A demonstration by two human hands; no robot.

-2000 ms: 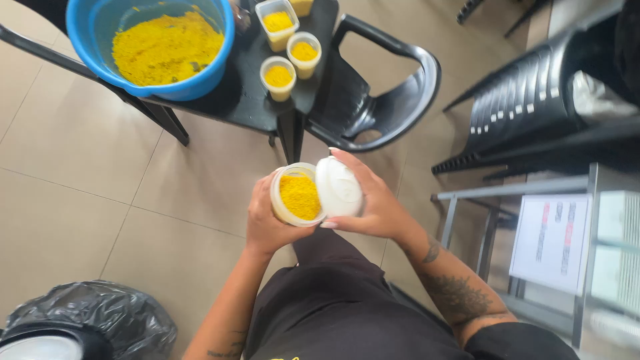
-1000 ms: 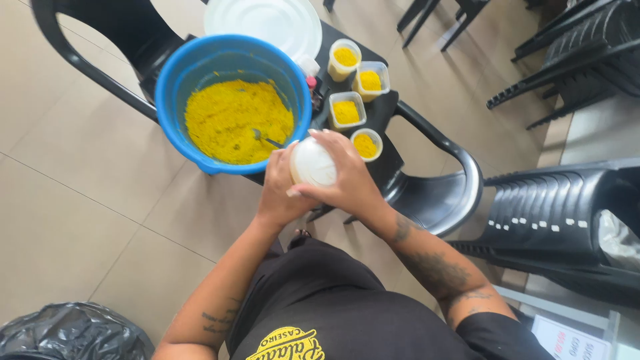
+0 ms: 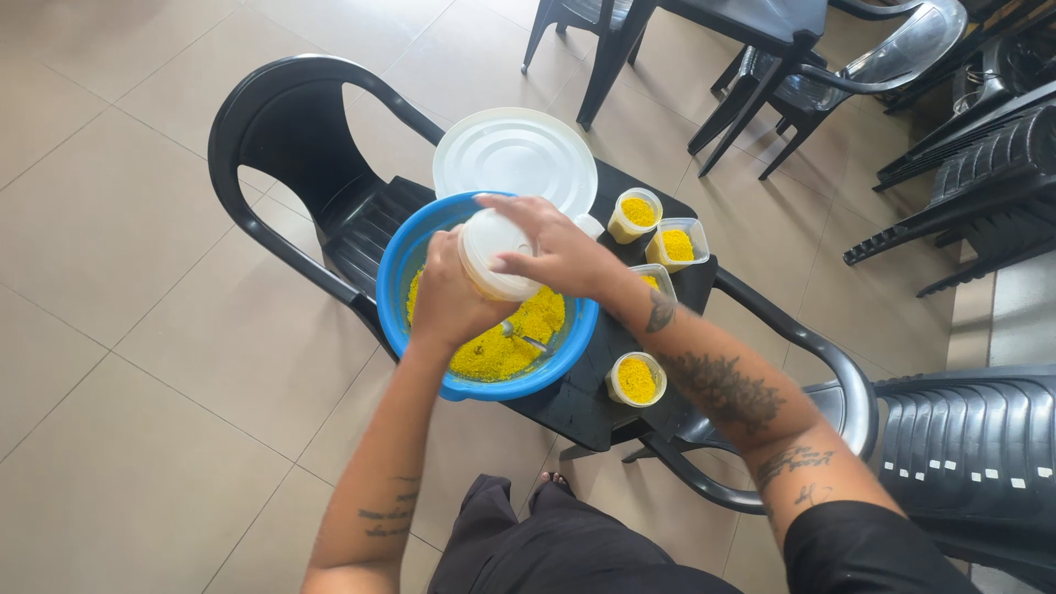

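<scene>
My left hand (image 3: 454, 293) is wrapped around a round plastic tub (image 3: 492, 257) with a white lid (image 3: 497, 239) on top. Fingers and thumb of my right hand (image 3: 551, 246) rest on the lid's edge. Both hands are above a blue plastic basin (image 3: 569, 369) of yellow crumbly food (image 3: 487, 356), in which a metal spoon (image 3: 528, 340) lies. To the right, open containers filled with the same yellow food stand on the black table: a round one (image 3: 638, 214), a square one (image 3: 678, 245), one partly behind my right forearm (image 3: 657, 280), and another round one (image 3: 636, 380).
A large white round lid (image 3: 516, 157) lies behind the basin on the black table (image 3: 569, 412). Black plastic chairs stand at the left (image 3: 289, 148) and right (image 3: 850, 404) of the table. Stacked black chairs (image 3: 965, 437) are at the far right, and another table (image 3: 751, 25) stands beyond.
The white lid, held tilted beside the open tub two seconds ago, is now on top of it. Both hands have moved with the tub from in front of the table to over the basin.
</scene>
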